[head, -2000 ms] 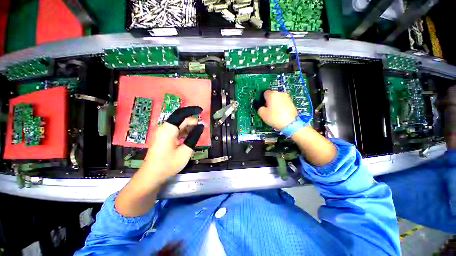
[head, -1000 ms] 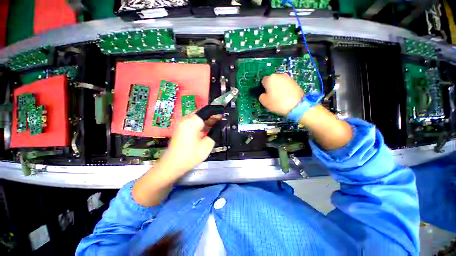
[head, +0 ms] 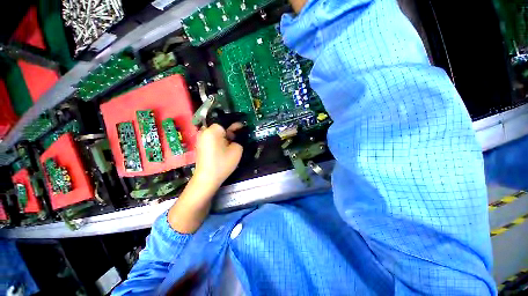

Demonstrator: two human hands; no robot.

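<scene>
The main circuit board [head: 238, 75] lies in its black carrier in front of me, uncovered. My left hand [head: 219, 151], with black finger cots, is at the board's near left corner beside an olive-green clamp [head: 204, 110]; its fingers are bent and I cannot tell if they hold anything. My right arm reaches up over the board's right side; the right hand is cut off by the top edge, with only a bit of wrist showing. A red sheet [head: 165, 92] to the left bears three small circuit boards [head: 150, 136].
More carriers with red sheets [head: 79, 167] stand along the line to the left. Green board strips [head: 108, 75] lie at the far edges. A bin of silver parts [head: 91, 20] is at the upper left. The metal rail [head: 260, 189] runs in front of my body.
The view has turned and shifted right. My right arm has gone from the main board up past the top edge. My left hand stays near the clamp, its fingers now at the board's corner.
</scene>
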